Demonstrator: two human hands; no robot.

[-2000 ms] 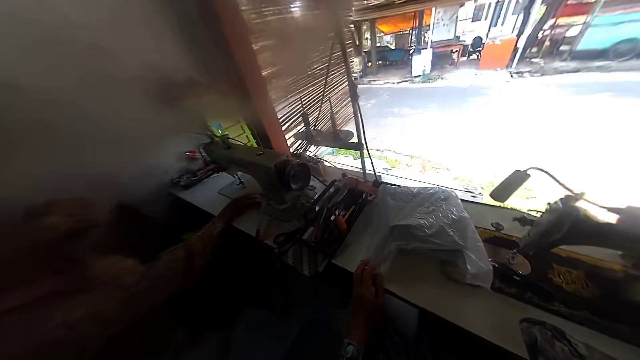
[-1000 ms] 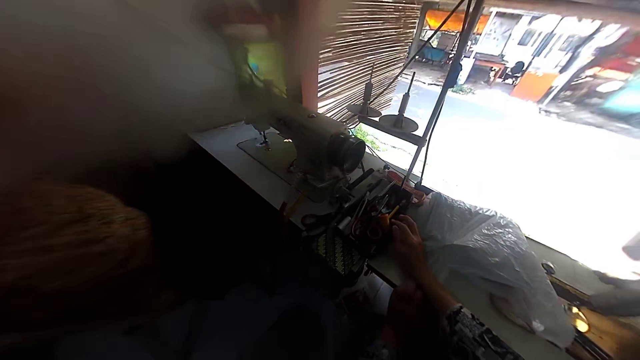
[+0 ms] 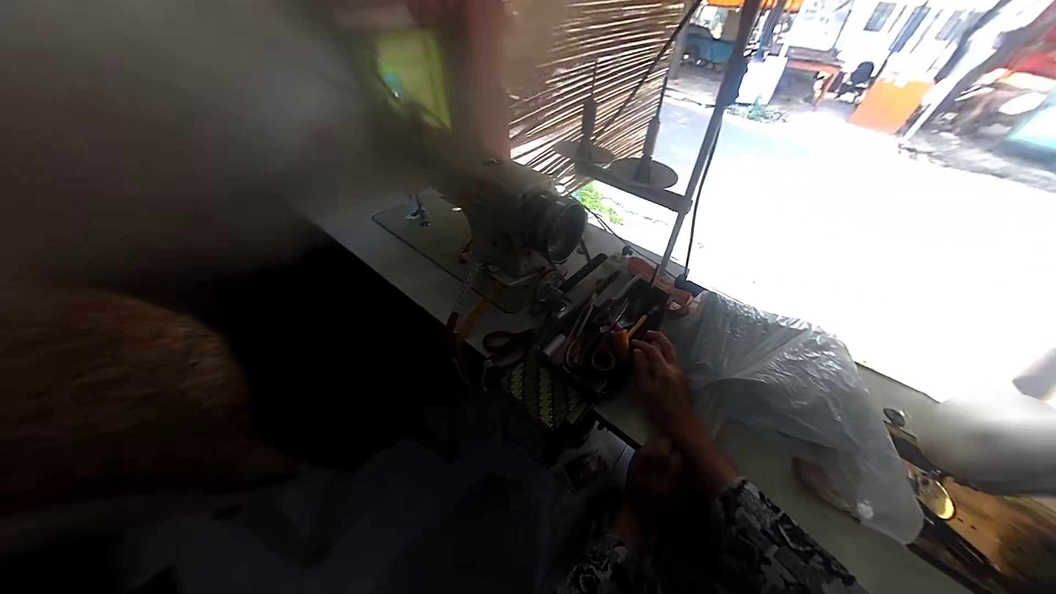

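Note:
My right hand (image 3: 660, 375) reaches over the right edge of a tray of tools (image 3: 586, 375), its fingertips at an orange object (image 3: 620, 342) beside scissor handles (image 3: 603, 357). Whether it grips anything is hidden. My left hand (image 3: 656, 474) is in shadow below the right wrist, near the table's front edge; its fingers and anything in them are unclear. The tray holds several pens, scissors and small tools. Left of it stands a sewing machine (image 3: 511, 214), with a tape measure (image 3: 469, 289) hanging near its handwheel end.
A translucent plastic bag (image 3: 775, 379) covers something right of my right hand. Further right is a second sewing machine (image 3: 973, 511), partly blurred. A thread stand (image 3: 643, 172) with a metal pole rises behind the tray. A woven patterned item (image 3: 540, 396) lies at the tray's front.
My left hand, at the left sewing machine two seconds ago, is now back near my right wrist. My right hand has moved from beside the bag to the tool tray. The view has shifted.

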